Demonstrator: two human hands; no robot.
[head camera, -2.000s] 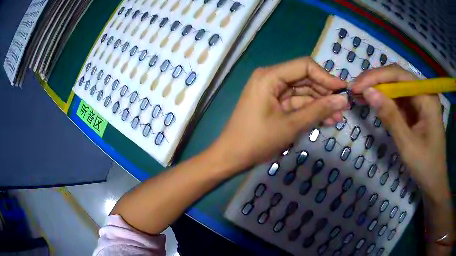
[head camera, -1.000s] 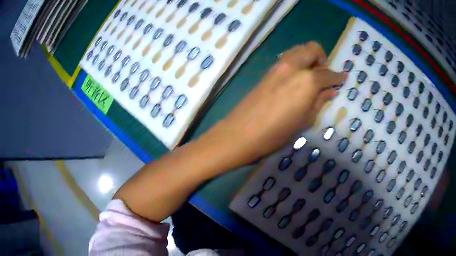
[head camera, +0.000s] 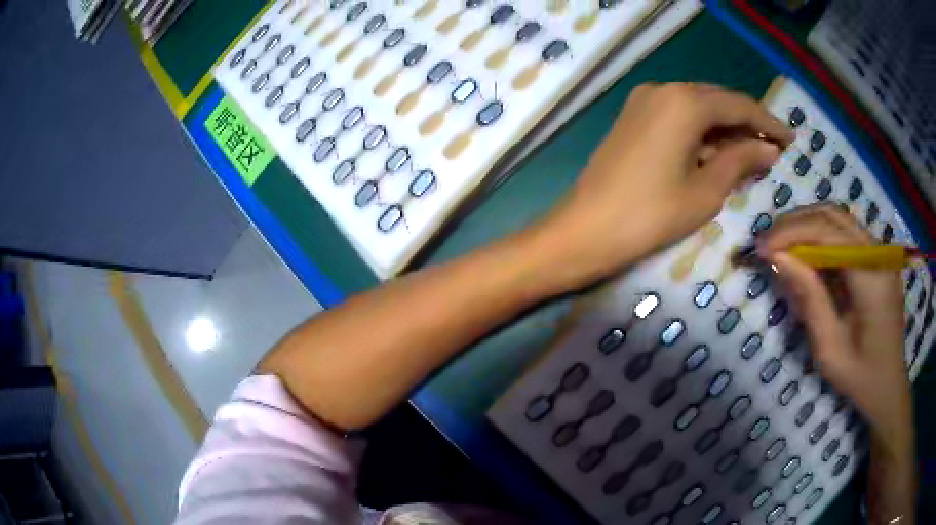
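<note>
The working tray (head camera: 513, 410), a white pocketed board, carries rows of small dark oblong parts (head camera: 672, 331) with thin wires. Several tan empty pockets (head camera: 683, 265) show near its left edge. My left hand (head camera: 683, 169) is over the tray's upper left edge, thumb and fingertips close together; whether a part is between them cannot be told. My right hand (head camera: 847, 277) is over the tray's middle and holds a yellow-handled tool (head camera: 847, 255). A dark part or tool tip shows at its fingertips, blurred; the fingers hide which.
A second white tray (head camera: 382, 251) lies stacked at the left, with parts and tan gaps, beside a green label (head camera: 237, 140). More trays (head camera: 87, 15) stand at the far left. A perforated light tray (head camera: 872, 62) lies beyond the red tape (head camera: 775, 36). Blue tape edges the bench.
My right hand has come back into view with the yellow tool, over the tray. My left hand has moved right along the tray's upper left edge. More empty pockets show. The whole view has shifted.
</note>
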